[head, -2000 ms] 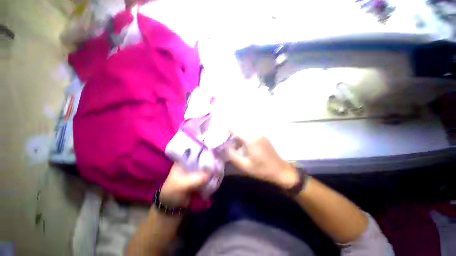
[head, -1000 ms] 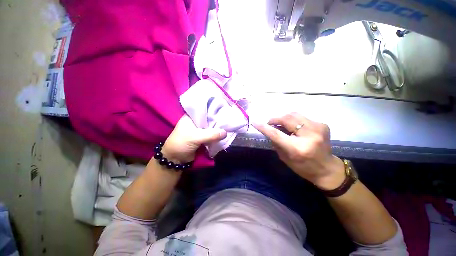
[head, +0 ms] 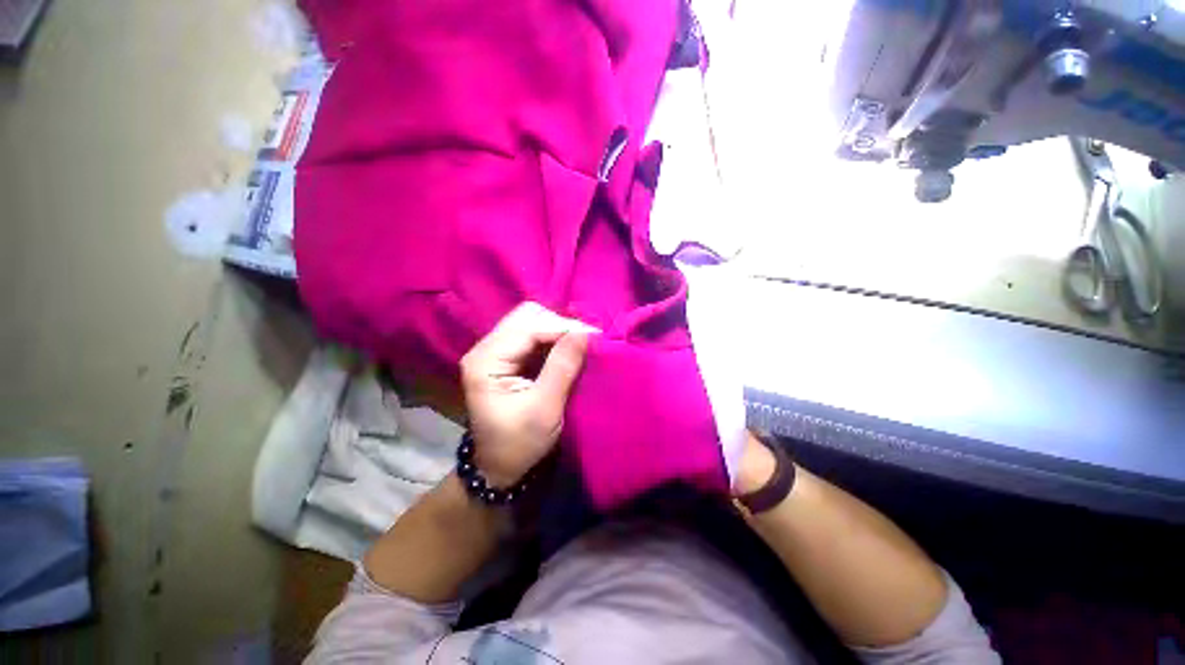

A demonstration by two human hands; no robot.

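Note:
A large magenta cloth garment piece (head: 429, 169) hangs over the left end of the machine table and towards my lap. My left hand (head: 516, 394) pinches a fold of it between thumb and fingertips. A pale lilac to white panel (head: 708, 351) runs along its right edge. My right hand is hidden behind the cloth; only the wrist with its brown watch strap shows at the cloth's lower right edge. What its fingers do cannot be seen.
The sewing machine head (head: 949, 91) stands at the upper right. Silver scissors (head: 1107, 247) lie on the white table (head: 897, 338) at right. White cloth (head: 351, 468) lies low at left. Printed paper (head: 276, 182) and blue-grey cloth or paper (head: 42, 539) lie further left.
The lilac part that was in my left hand is now out of sight there, and magenta cloth is spread over it. My right hand has moved down and left behind the cloth. The view has shifted left.

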